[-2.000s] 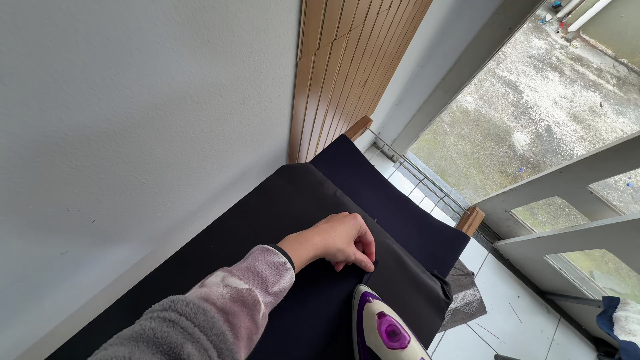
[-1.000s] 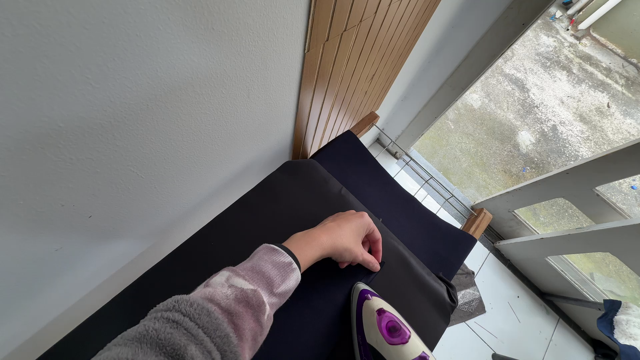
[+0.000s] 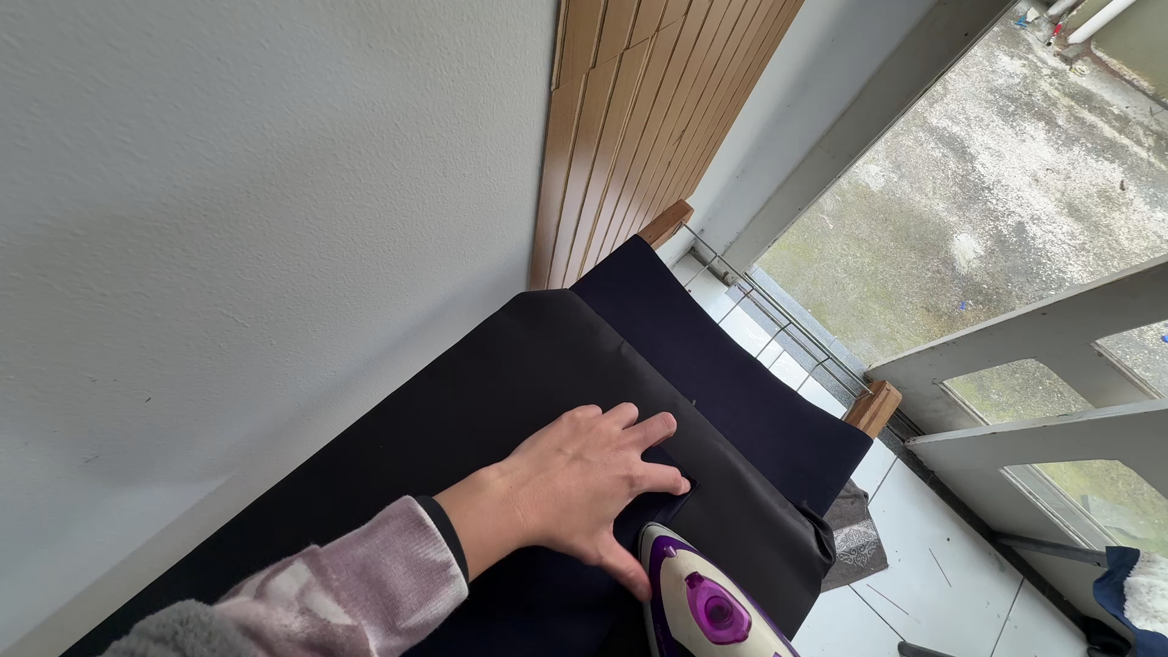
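Note:
My left hand (image 3: 589, 479), in a fuzzy pinkish sleeve, lies spread with its palm down on dark navy and black fabric (image 3: 547, 365) over an ironing board. Its index fingertip rests by the corner of a small navy fabric piece. The thumb is next to the front part of a white and purple clothes iron (image 3: 716, 602), which stands on the fabric at the bottom of the view. My right hand is not in view, and the iron's handle is cut off by the lower edge.
A white wall (image 3: 274, 228) runs along the left side. Beyond the board's navy end (image 3: 730, 365) are a metal rack with wooden ends (image 3: 874, 408), a wood-slat panel (image 3: 639, 119) and white floor tiles (image 3: 940, 547). A patterned grey cloth (image 3: 858, 543) lies at right, near door panels (image 3: 1031, 365).
My left hand's fingers have gone from pinched together at the fabric to spread wide over it. The iron remains beside the hand.

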